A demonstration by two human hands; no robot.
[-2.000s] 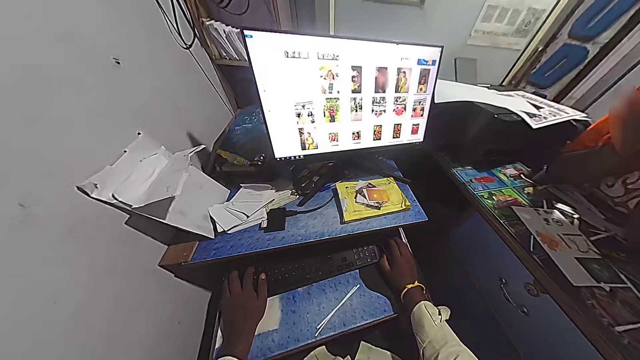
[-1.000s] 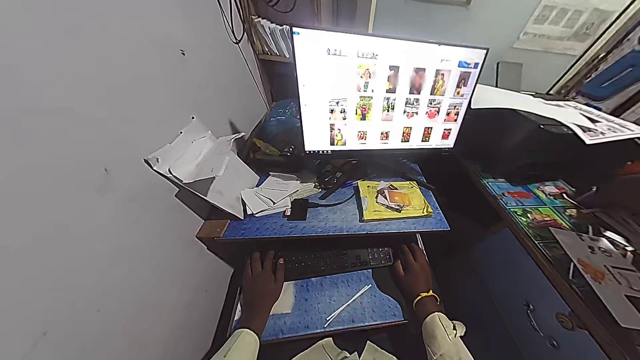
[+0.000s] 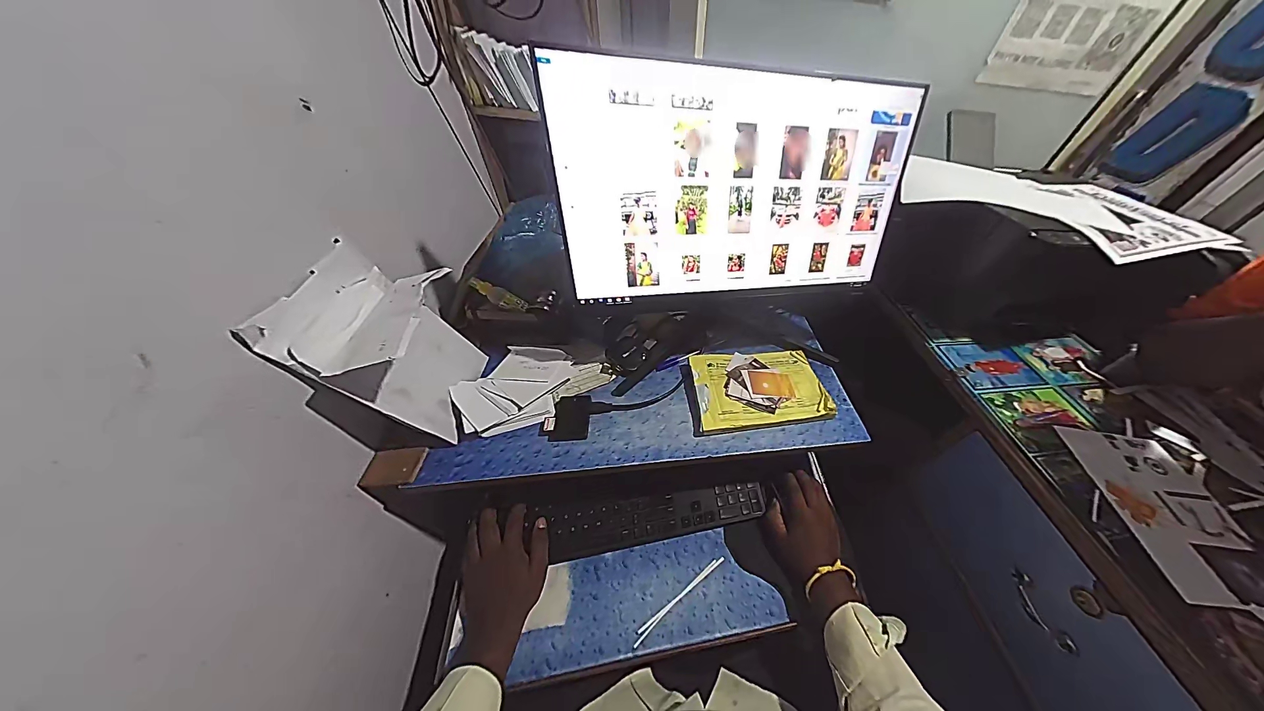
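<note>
My left hand [image 3: 506, 568] rests palm down on the left end of a black keyboard [image 3: 642, 515], fingers slightly apart. Just past the keyboard's right end is my right hand [image 3: 805, 528], low on the pullout tray [image 3: 662, 632]; whether a mouse lies under it is hidden. A yellow band circles my right wrist. The lit monitor [image 3: 731, 178] shows rows of photo thumbnails. On the blue desk surface below it lie a yellow packet [image 3: 815, 400] with small photo prints on top, a black card reader [image 3: 570, 419] on a cable, and loose white papers [image 3: 513, 390].
Thin white strips [image 3: 679, 600] lie on the tray. Crumpled papers [image 3: 346, 316] lean by the left wall. On the right stand a black printer [image 3: 987, 237] with printed sheets and a counter with colourful pictures [image 3: 1037, 405]. Part of another person's orange clothing [image 3: 1220, 296] shows at the right edge.
My hands remain at the two ends of the keyboard. The view has swung somewhat to the right and back. At the right edge, the other person's arm has shifted since the first frame.
</note>
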